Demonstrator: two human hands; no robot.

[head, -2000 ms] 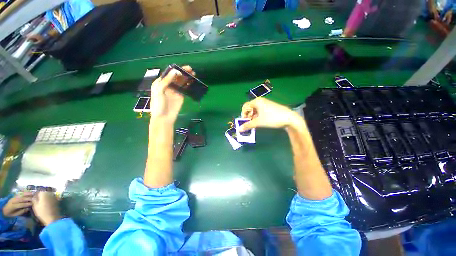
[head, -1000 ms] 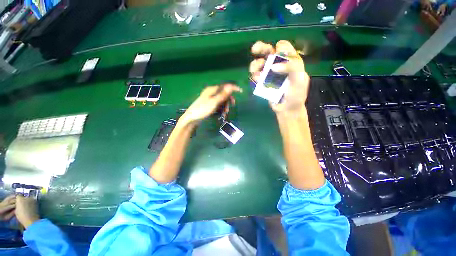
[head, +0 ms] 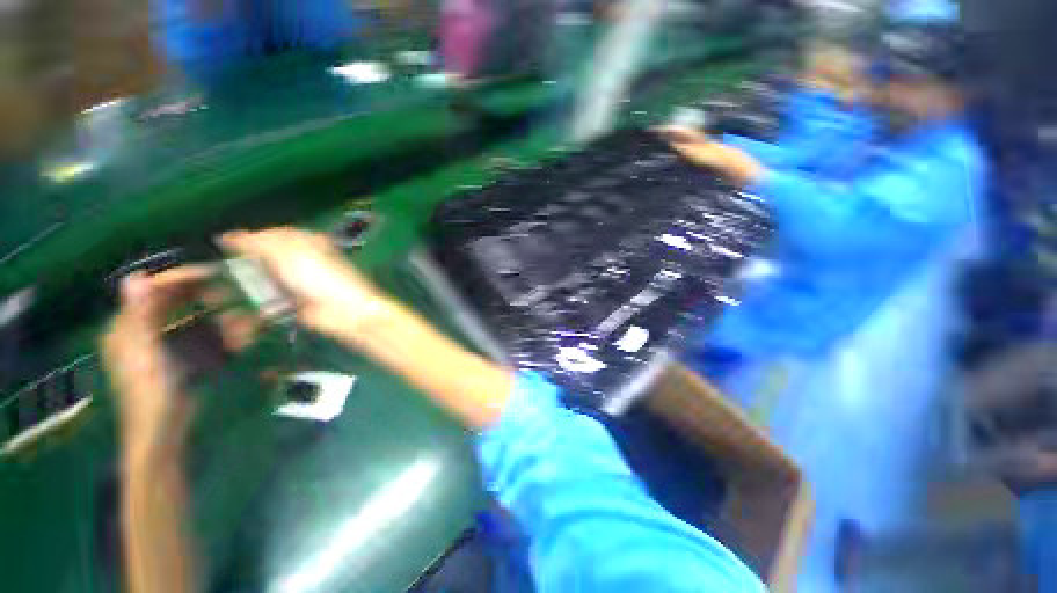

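Note:
The view is strongly blurred. My right hand holds a small pale rectangular piece, looking like an LCD module, at the left of the picture. My left hand is just left of it, fingers curled round a dark piece, looking like a black phone housing. The two hands are close together; whether the pieces touch cannot be told. A white-edged LCD module lies on the green bench below my right hand.
Stacked black blister trays lie right of my hands. A person in a blue smock is at the right, one hand at the trays' far edge. An open cardboard box is below the trays. A small module lies beyond my right hand.
The view has swung right, bringing the neighbour and box into sight. My hands have come close together, my left now at a dark piece. One white-edged module still lies on the bench.

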